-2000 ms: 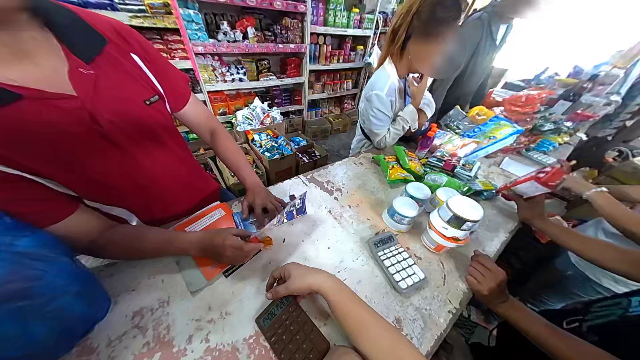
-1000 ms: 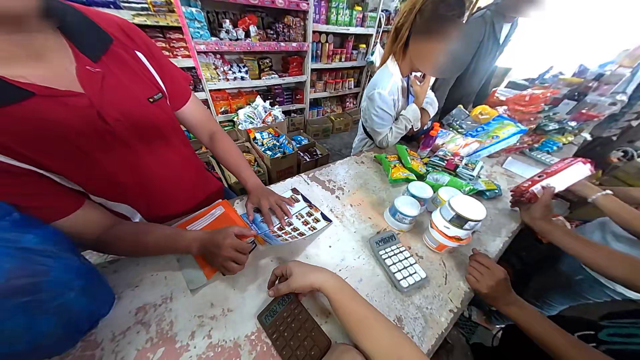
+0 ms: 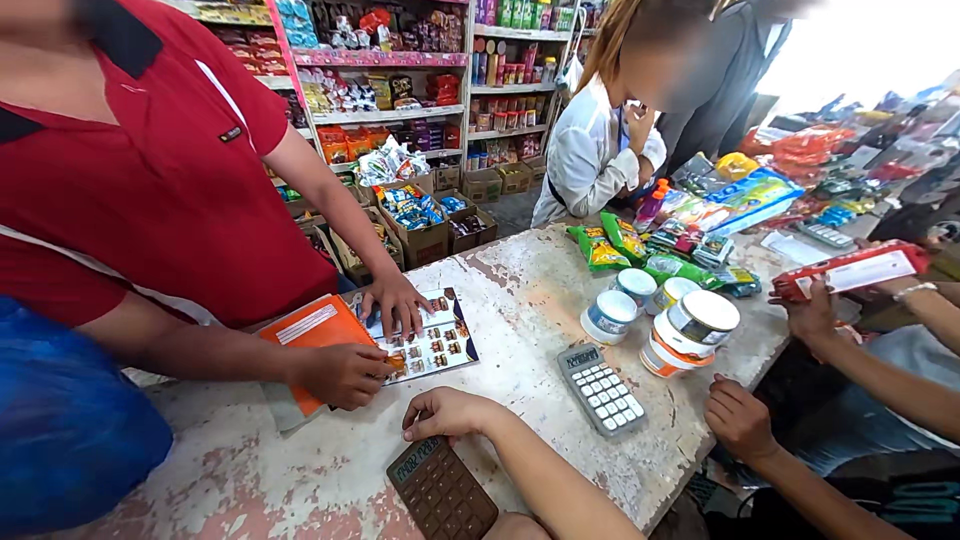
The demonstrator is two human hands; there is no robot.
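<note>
A brown calculator with raised square keys lies tilted at the bottom of the view, its display lit with digits. My right hand is at its upper edge, thumb and fingers loosely curled; whether it grips the calculator is unclear. At the bottom edge, beside the calculator's lower right corner, a bit of skin shows, probably my left hand; its fingers are hidden. A grey calculator with white keys lies to the right. Ahead, a person in a red shirt rests both hands on a printed picture sheet and an orange notebook.
White lidded tubs, some stacked, stand beside green snack packets on the worn counter. A blue plastic bag bulges at left. At right, another person's hands hold a red package. Stocked shelves and cartons stand behind.
The printed sheet, partly raised two seconds ago, now lies spread out under the other person's hand. At right, another person's red package has been lifted and turned. My right hand has stayed by the brown calculator.
</note>
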